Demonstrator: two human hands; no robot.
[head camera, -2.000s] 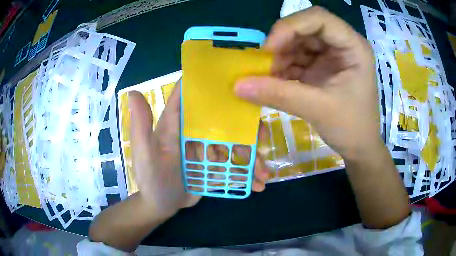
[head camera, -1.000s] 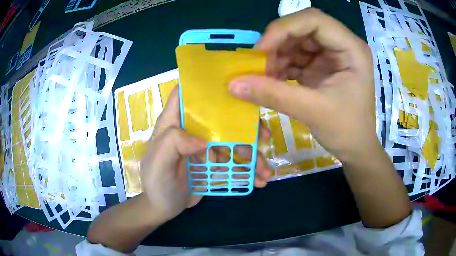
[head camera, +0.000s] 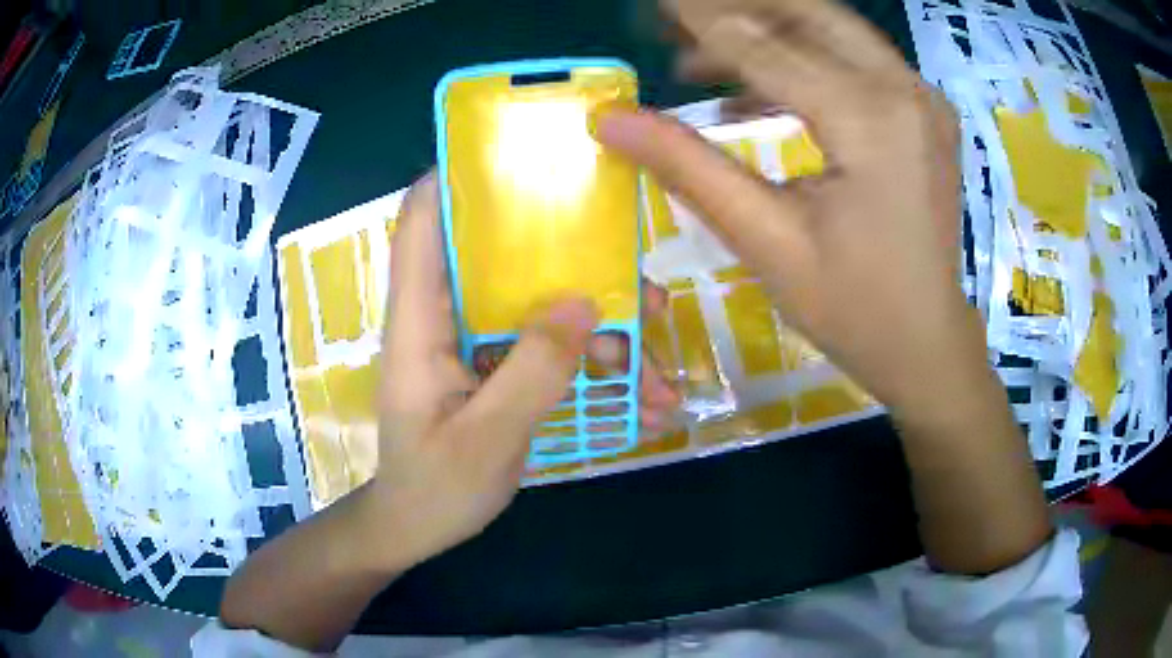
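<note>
My left hand (head camera: 450, 399) holds the light-blue phone front frame (head camera: 607, 409) upright above the bench, with the thumb on the lower edge of the yellow adhesive piece (head camera: 527, 231). The adhesive covers the frame's screen area up to the top, with a dark slot showing at its top edge. Bright glare hides part of its surface. My right hand (head camera: 823, 219) is at the frame's upper right. Its thumb tip is at the adhesive's upper right corner; the other fingers are spread away and blurred. The sticker sheet (head camera: 341, 298) lies behind the frame and hands.
Waste lattice strips (head camera: 193, 334) are heaped at the left. Another lattice heap (head camera: 964, 77) with yellow scraps (head camera: 1047, 161) lies at the right. Small blue frames (head camera: 144, 49) lie at the far left of the dark green bench (head camera: 643, 553).
The yellow piece has gone from standing off the frame's top to lying over its whole screen area. My right fingers have opened off its corner. My left hand and the frame have shifted slightly left and up.
</note>
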